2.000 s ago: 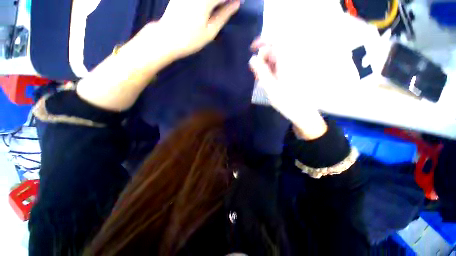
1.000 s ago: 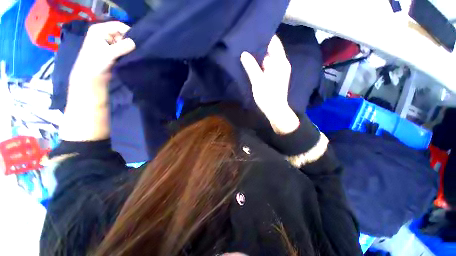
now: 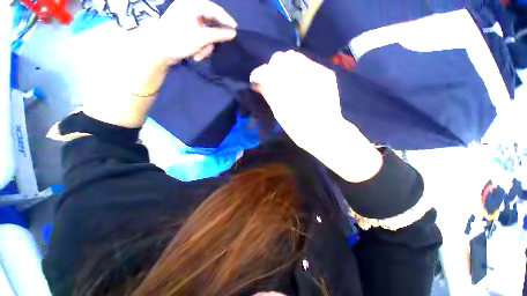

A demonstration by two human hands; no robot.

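Note:
A large navy garment panel (image 3: 190, 107) hangs from both hands, with folds running between them. My left hand (image 3: 199, 34) pinches its edge at the upper left. My right hand (image 3: 297, 87) is closed on the cloth near the middle, its fingertips partly hidden. More navy cloth (image 3: 387, 107) spreads from beside my right hand towards the right. Where one piece ends and another starts cannot be told.
A bright blue plastic sheet (image 3: 202, 162) lies below the cloth. A white table (image 3: 456, 173) is at the right, with a black phone (image 3: 478, 257) and a round orange-edged item (image 3: 492, 199). A red object (image 3: 52, 10) is at the upper left.
The view has swung left and then shows the table at the right again. My right hand has gone from spread fingers to closed on the cloth, and both hands are closer together.

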